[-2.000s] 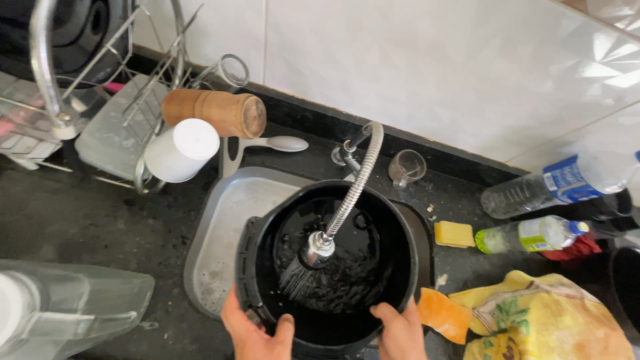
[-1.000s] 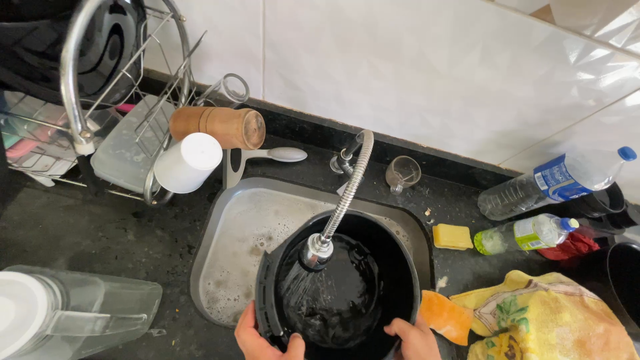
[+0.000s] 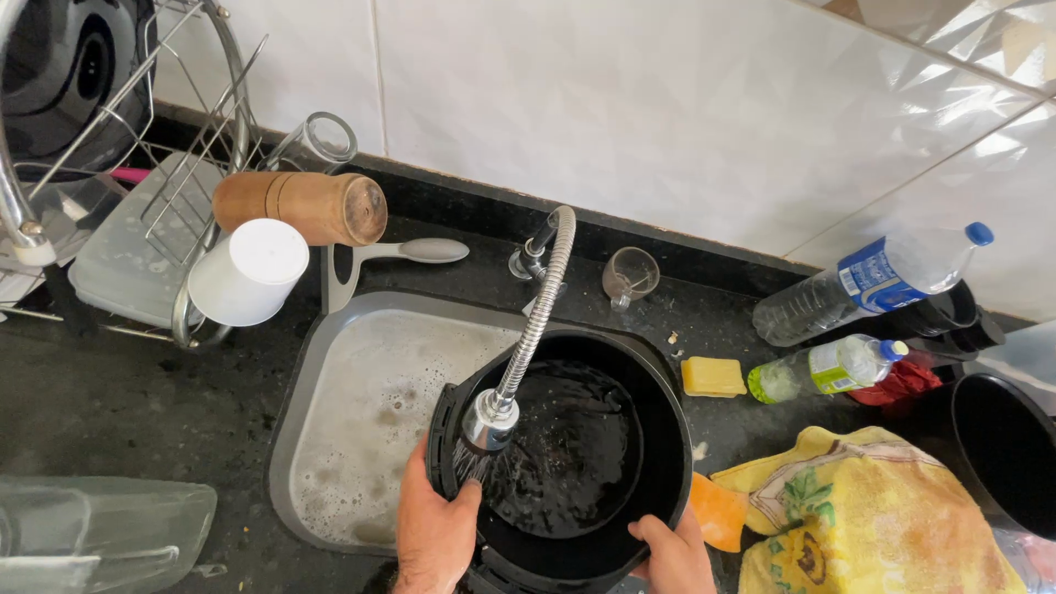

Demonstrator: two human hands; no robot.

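Note:
A round black pot-like basket (image 3: 660,412) is held tilted over the right part of the steel sink (image 3: 363,396), with water pooled inside. My left hand (image 3: 437,511) grips its left rim, the thumb by the spray. My right hand (image 3: 676,549) holds the lower right rim, thumb over the edge. From the faucet's flexible metal hose (image 3: 540,318) hangs a chrome spray head (image 3: 491,419), running water into the basket near its left wall. Sudsy water lies in the sink.
Left: a dish rack (image 3: 177,322), white cup (image 3: 247,272), wooden cylinder (image 3: 301,206) and clear pitcher (image 3: 99,532). Right: a glass cup (image 3: 630,276), yellow sponge (image 3: 713,376), plastic bottles (image 3: 866,285), orange piece (image 3: 716,511) and yellow cloth (image 3: 874,520).
Both hands have moved the basket rightward from two seconds ago, uncovering more of the sink. The spray now falls nearer its left wall and my left thumb.

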